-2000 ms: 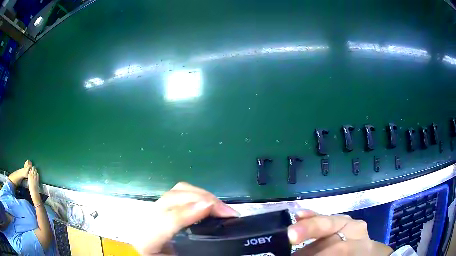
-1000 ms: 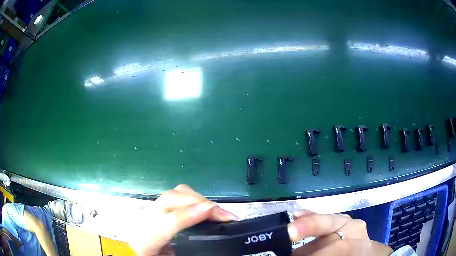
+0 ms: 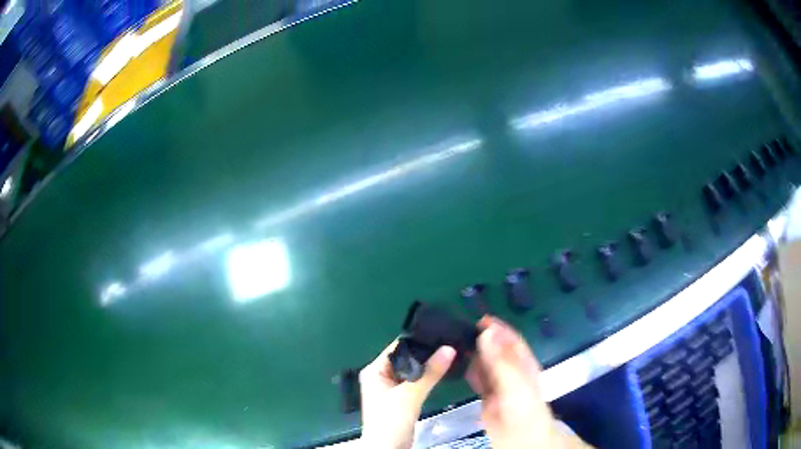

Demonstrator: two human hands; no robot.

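Note:
A black housing point(image 3: 443, 331) is held between both hands above the near edge of the green belt point(image 3: 369, 228); it is blurred and no lettering can be read. My left hand point(image 3: 400, 395) grips its left part, thumb on top. My right hand point(image 3: 509, 377) is at its right end, fingers against it. A black part point(image 3: 349, 391) lies on the belt just left of my left hand. A row of black hooked parts point(image 3: 566, 270) runs along the belt to the far right, with smaller black parts point(image 3: 547, 326) in front of some.
A blue-rimmed tote point(image 3: 694, 386) with rows of black parts and a pale sheet stands beyond the belt's pale metal edge point(image 3: 650, 331) at the lower right. Blue containers point(image 3: 66, 53) and a yellow surface point(image 3: 132, 66) are beyond the belt at the upper left.
The view has turned and tilted. Both hands and the housing now appear farther up, over the belt edge, with the housing's lettering no longer visible. The person at the lower left is out of view.

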